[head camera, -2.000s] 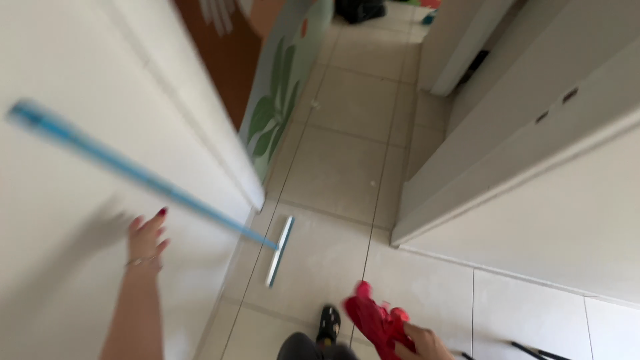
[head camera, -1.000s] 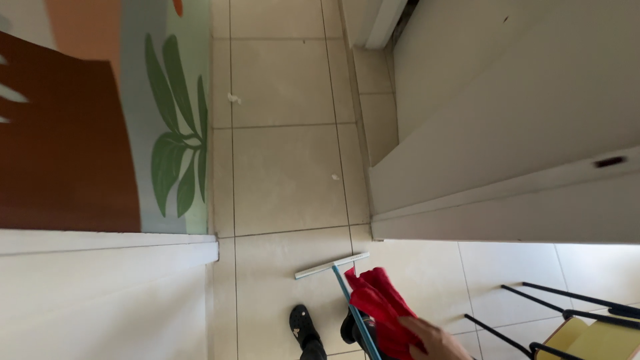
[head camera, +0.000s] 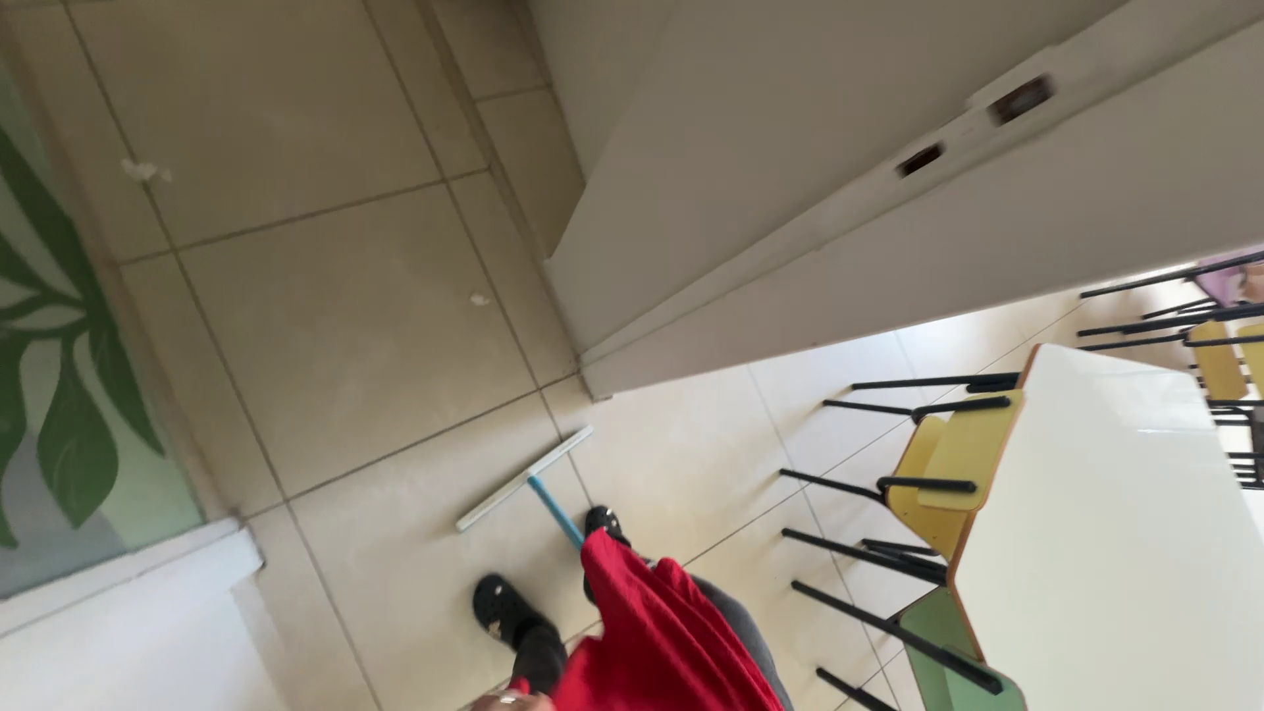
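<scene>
A red cloth (head camera: 662, 632) hangs in folds at the bottom centre. At its lower left, cut off by the bottom edge, is what looks like my left hand (head camera: 512, 701), wearing a ring; its grip cannot be made out. My right hand is not visible. A floor squeegee (head camera: 523, 478) lies with its pale head on the tiles, slanting, in front of my black clogs. Its blue pole (head camera: 556, 511) runs back toward me and disappears behind the cloth.
A door edge (head camera: 790, 267) with latch openings crosses the upper right. White wall trim (head camera: 128, 563) and a leaf mural (head camera: 69, 375) stand left. A white table (head camera: 1096, 533) with yellow chairs (head camera: 948, 464) and a green chair (head camera: 948, 642) is right. Small white scraps (head camera: 146, 171) lie on the tiles.
The blue pole, slanting across the left side two seconds ago, now runs back toward my feet. My right hand, on the red cloth in both earlier frames, is out of sight. The view has swung right.
</scene>
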